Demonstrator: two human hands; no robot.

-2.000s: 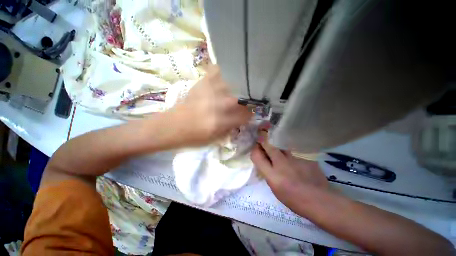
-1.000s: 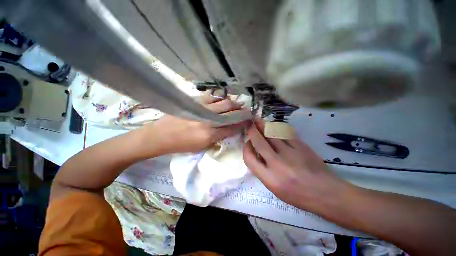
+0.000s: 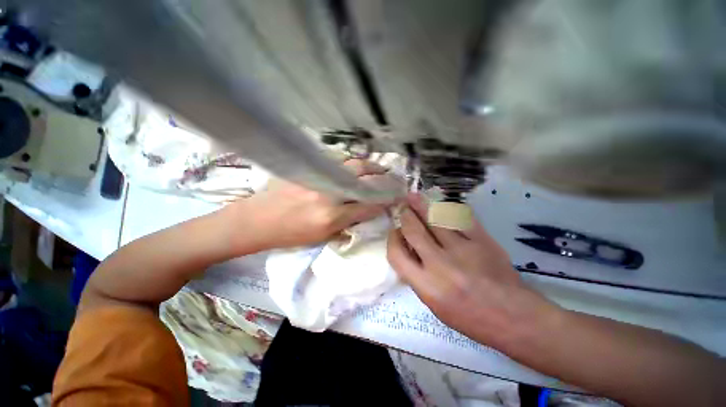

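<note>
My left hand [image 3: 306, 213] and my right hand [image 3: 446, 258] meet under the sewing machine head [image 3: 414, 71], fingertips at the needle area. Both hold the white-cream cloth [image 3: 326, 278], which bunches toward the table's front edge. The needle tip and the stitched edge are hidden by fingers and blur. The cream knob [image 3: 450, 215] is just above my right fingers. The floral garment [image 3: 183, 151] lies heaped to the left, partly behind the machine head.
Black thread snips [image 3: 579, 246] lie right of the needle. A dark flat rectangle [image 3: 111, 177] and a second machine [image 3: 60, 147] are at left. A printed scale [image 3: 430, 327] runs along the front edge. Floral cloth [image 3: 219, 342] hangs below. A blue rim [image 3: 544, 397] shows at bottom.
The view has shifted, so the machine head covers more of the garment than at first. My left hand has moved from above the cloth to its edge at the needle; my right hand still holds the cloth.
</note>
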